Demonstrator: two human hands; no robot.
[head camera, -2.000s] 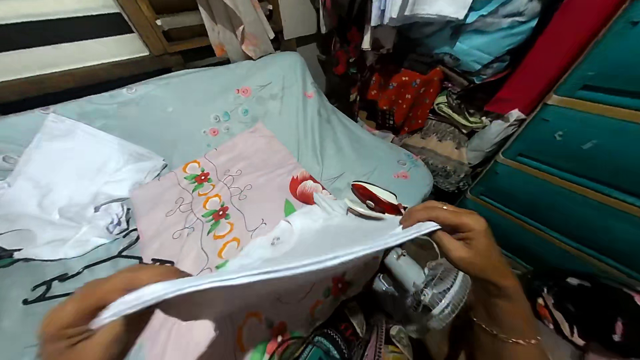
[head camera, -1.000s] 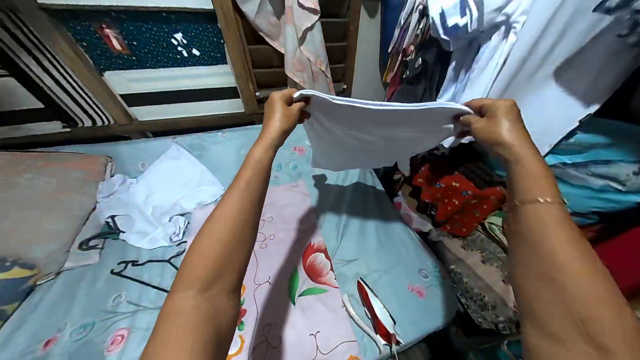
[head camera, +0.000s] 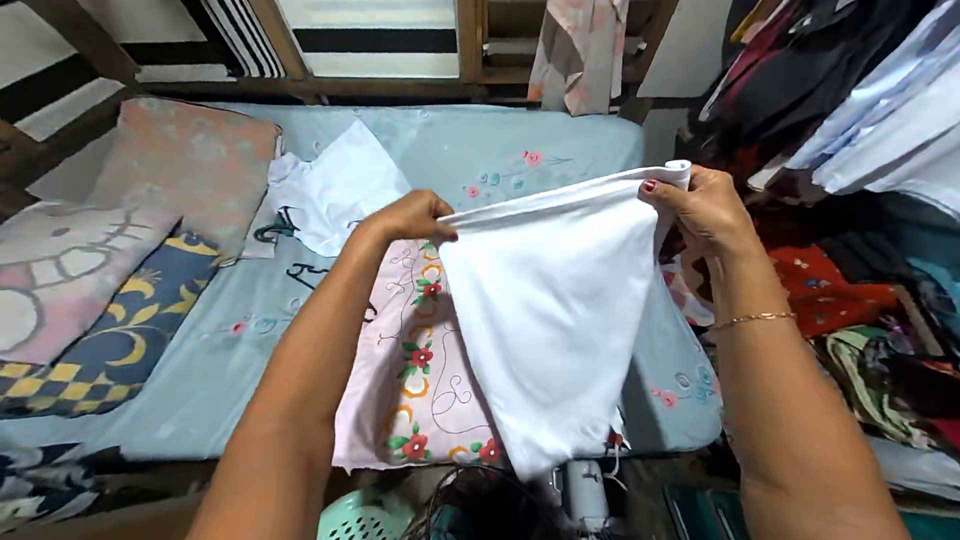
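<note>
My left hand (head camera: 414, 217) pinches the left end of the top edge of a white cloth garment (head camera: 555, 315). At the other end of that edge, my right hand (head camera: 701, 206) grips a folded corner. Between them the cloth hangs down over a pink embroidered cloth (head camera: 420, 360), which lies on a light blue floral sheet (head camera: 465, 142). Only a small part of the iron, red and white, shows beside the garment's lower right edge; the garment hides the rest.
Another white garment (head camera: 337, 187) lies at the back left by dark hangers (head camera: 304, 274). Pillows (head camera: 187, 157) and a patterned cloth fill the left side. Clothes hang at the upper right above a heap with a red cloth (head camera: 825, 292). A green perforated plastic item (head camera: 367, 517) stands below.
The white garment, held up toward the far side one second ago, now hangs lower and nearer over the pink cloth. It covers most of the iron, which was in plain sight then.
</note>
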